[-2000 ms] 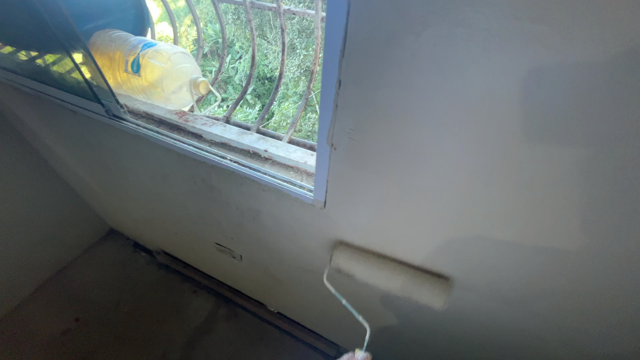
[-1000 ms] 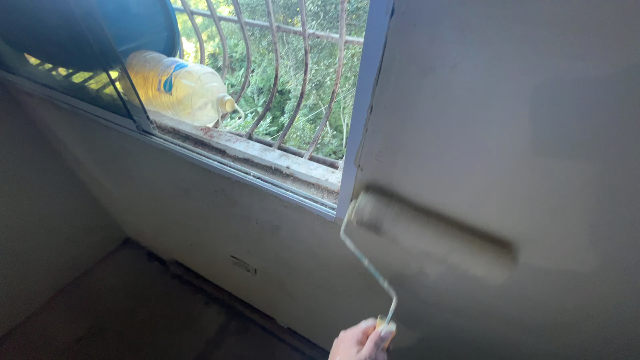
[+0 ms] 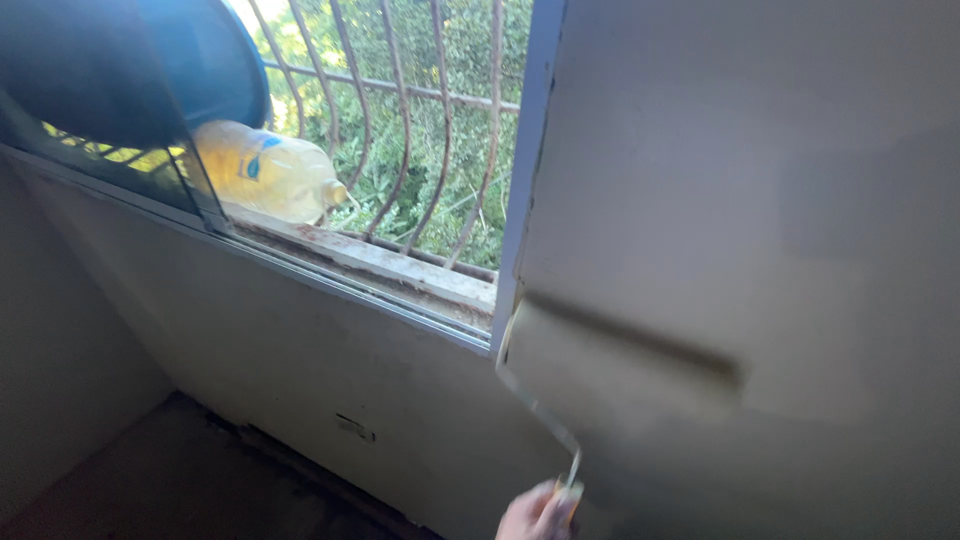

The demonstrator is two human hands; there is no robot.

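My right hand (image 3: pixel 538 511) is closed around the orange and pale handle of a paint roller (image 3: pixel 626 356) at the bottom centre. The wire frame rises from the hand and bends up to the roller's left end, beside the window frame's lower right corner. The roller cover lies at a slant across the grey-beige wall (image 3: pixel 675 195), blurred, with a dark shadow along its upper edge. Darker and lighter patches mark the wall around it. My left hand is not in view.
The window frame (image 3: pixel 529 165) stands just left of the roller. Outside, a yellowish plastic bottle (image 3: pixel 262 172) lies on the ledge by a blue barrel (image 3: pixel 206 64), with curved metal bars (image 3: pixel 405 97) beyond. A slotted wall opening (image 3: pixel 355 427) is low down; dark floor (image 3: pixel 172 480) lies lower left.
The roller has moved up the wall from below the window corner to beside the frame, and more of my right hand shows than at first. The view has shifted somewhat.
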